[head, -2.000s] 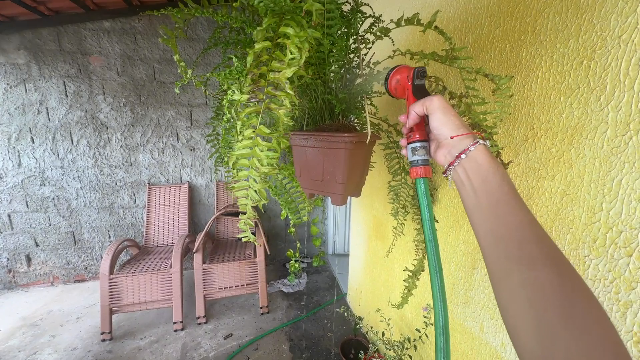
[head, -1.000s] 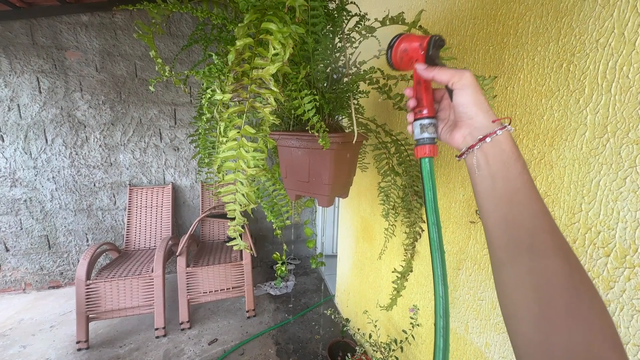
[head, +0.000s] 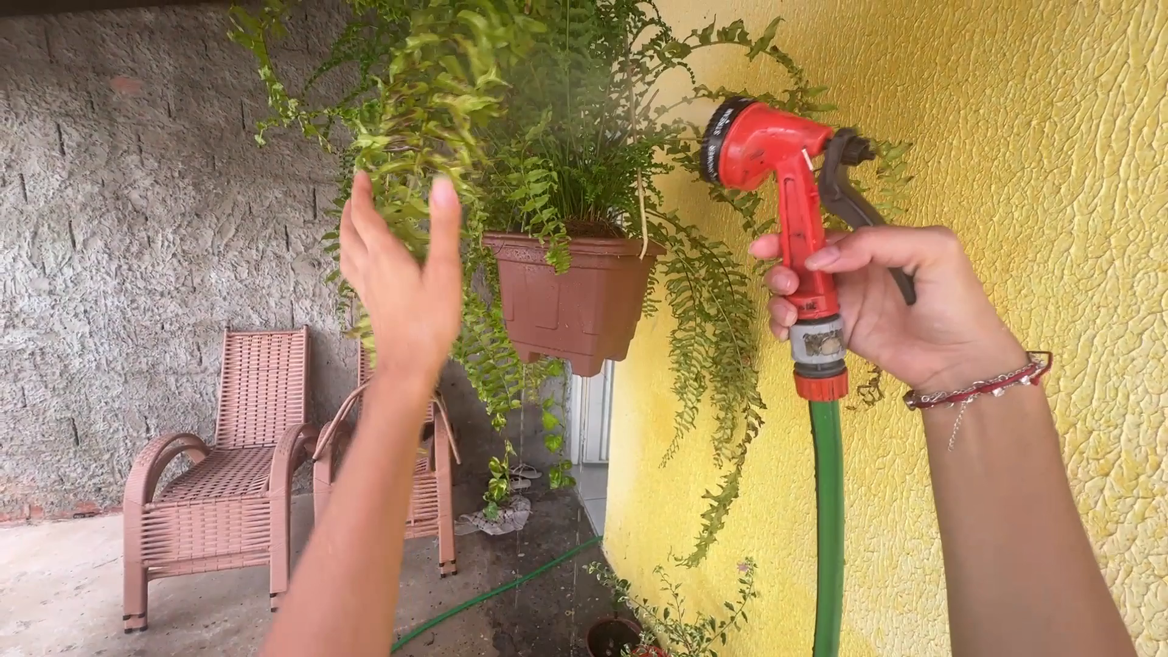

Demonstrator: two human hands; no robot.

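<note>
A red hose spray nozzle [head: 803, 201] with a black dial head is gripped around its handle by my right hand [head: 899, 301], its face turned left toward the fern. The green garden hose [head: 827, 529] hangs down from its grey and orange connector. Faint mist shows in front of the hanging fern [head: 566, 119], which grows in a brown plastic pot [head: 575, 297]. My left hand [head: 406, 274] is raised, fingers apart, at the long fronds left of the pot; whether it touches them I cannot tell. Fine water drips fall below the pot.
Two brown woven armchairs [head: 214, 493] stand by the rough grey wall [head: 119, 255]. A textured yellow wall [head: 1031, 182] rises close on the right. Hose [head: 511, 591] lies across the wet floor, near a small potted plant [head: 680, 611] at the yellow wall's foot.
My left hand has come into view and is raised by the fronds at the left. My right hand still holds the nozzle, which appears larger and farther right of the pot.
</note>
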